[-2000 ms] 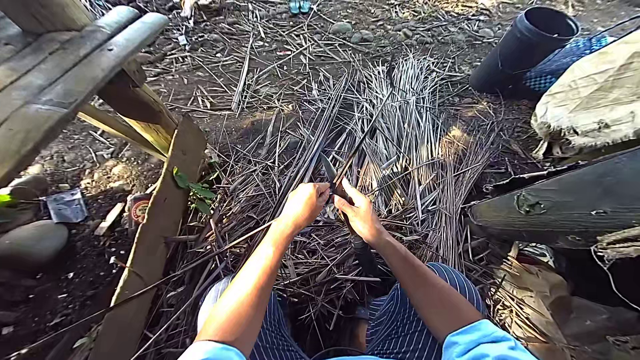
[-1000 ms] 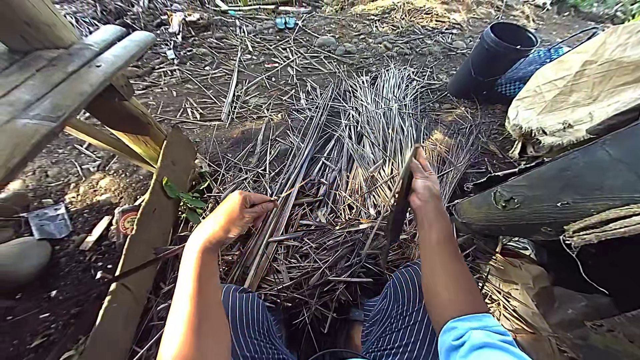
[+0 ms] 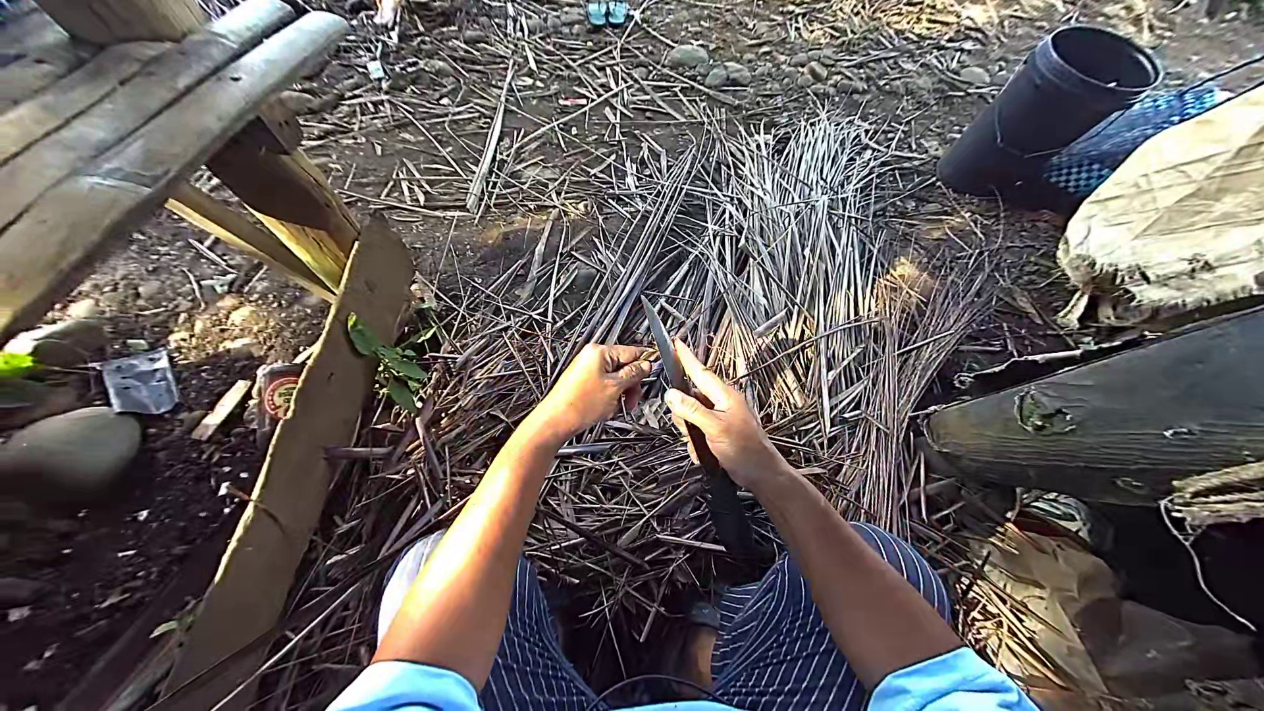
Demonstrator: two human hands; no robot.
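My right hand (image 3: 726, 420) is closed around a long dark knife (image 3: 664, 346), its pointed tip upward and its lower part running down between my knees. Close on its left, my left hand (image 3: 597, 387) pinches something thin and small near the blade; what it is cannot be made out. Beneath both hands lies a heap of dry brown stalks and strips (image 3: 612, 504). Beyond them a spread of thin pale sticks (image 3: 810, 217) lies on the ground, pointing away from me.
At the left are a wooden slatted bench (image 3: 148, 138) and a slanting board (image 3: 306, 474). A black bucket (image 3: 1037, 118), a pale sack (image 3: 1175, 217) and a large dark timber (image 3: 1106, 415) stand or lie at the right. Stones (image 3: 74, 449) lie far left.
One second ago my hands were apart, the knife upright in the right one; now they are close together over the heap. The long thin stalk at my hands two seconds ago no longer shows there.
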